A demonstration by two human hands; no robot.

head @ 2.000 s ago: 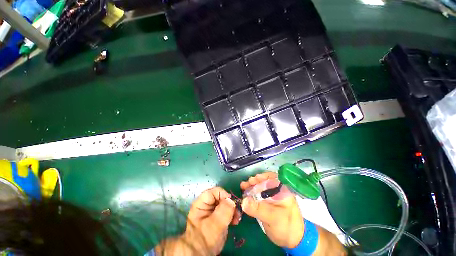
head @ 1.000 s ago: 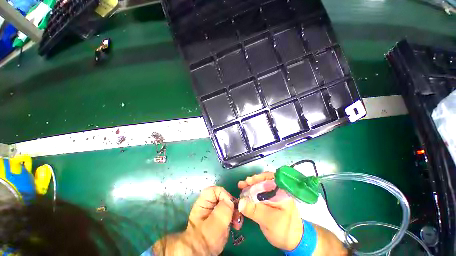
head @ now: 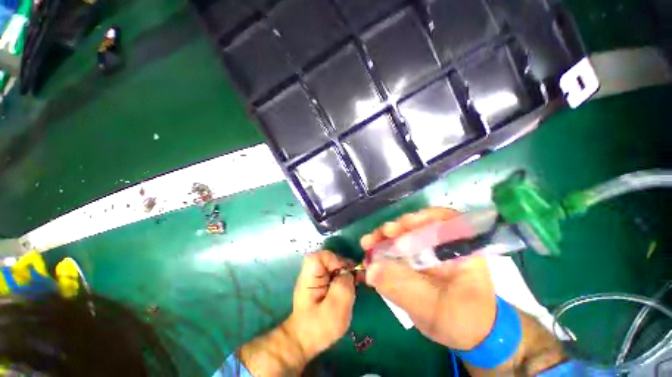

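Note:
My right hand [head: 435, 287], with a blue wrist band [head: 501, 335], holds the glue syringe [head: 449, 241], a clear barrel with pink-red liquid and a green cap [head: 527, 210]. Its tip is close to my left fingertips. My left hand [head: 320, 309] pinches a small wired component [head: 340, 272], mostly hidden by the fingers. Another small component [head: 362, 342] lies on the green bench just below the hands. The black blister tray [head: 405, 177] lies in front of the hands, and its visible pockets look empty.
A white label [head: 579, 82] is on the tray's right corner. Clear hose [head: 626, 184] runs right from the cap. White paper [head: 516, 283] lies under the right hand. Components lie by the pale rail [head: 243, 168]. A yellow and blue object [head: 65, 276] is at left. Dark hair covers the lower left.
The view is closer and shifted. The syringe has turned to lie flatter, showing more of its barrel, with the green cap farther right. The left hand still pinches a component.

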